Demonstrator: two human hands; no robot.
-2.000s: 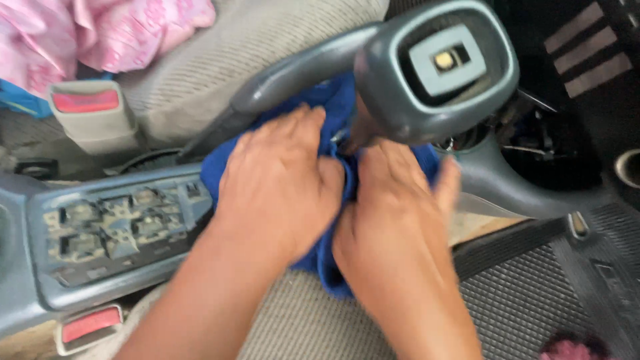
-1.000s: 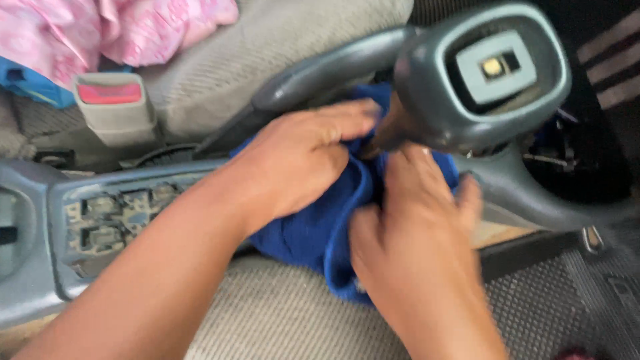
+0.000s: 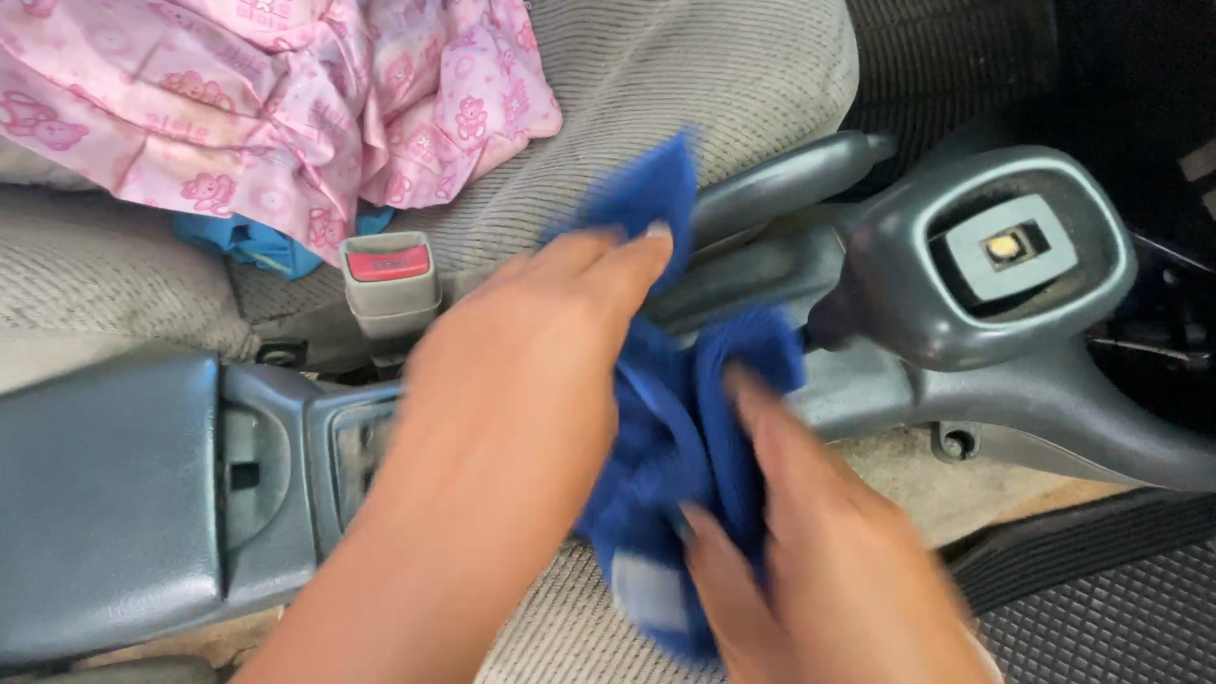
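A blue cloth [image 3: 665, 408] is bunched between my two hands, above the centre console of a car. My left hand [image 3: 532, 332] grips its upper part, near the handbrake lever [image 3: 788, 185]. The cloth's lower right part is pinched between the thumb and fingers of my right hand [image 3: 798, 513], which is blurred. Right of the cloth stands the gear selector [image 3: 988, 256], its knob showing a recess with a pale insert. My left forearm hides much of the console's recessed panel [image 3: 361, 456].
A pink patterned cloth [image 3: 323, 104] lies on the ribbed fabric seat [image 3: 703, 76], with a blue item under its edge. Below it stands a seat-belt buckle [image 3: 389, 275] with a red button. The console's armrest lid [image 3: 104, 503] is at left, a black floor mat [image 3: 1111, 589] at lower right.
The blue cloth and both hands have come away from the base of the gear selector. The handbrake lever and the console beside it show more. The view has shifted.
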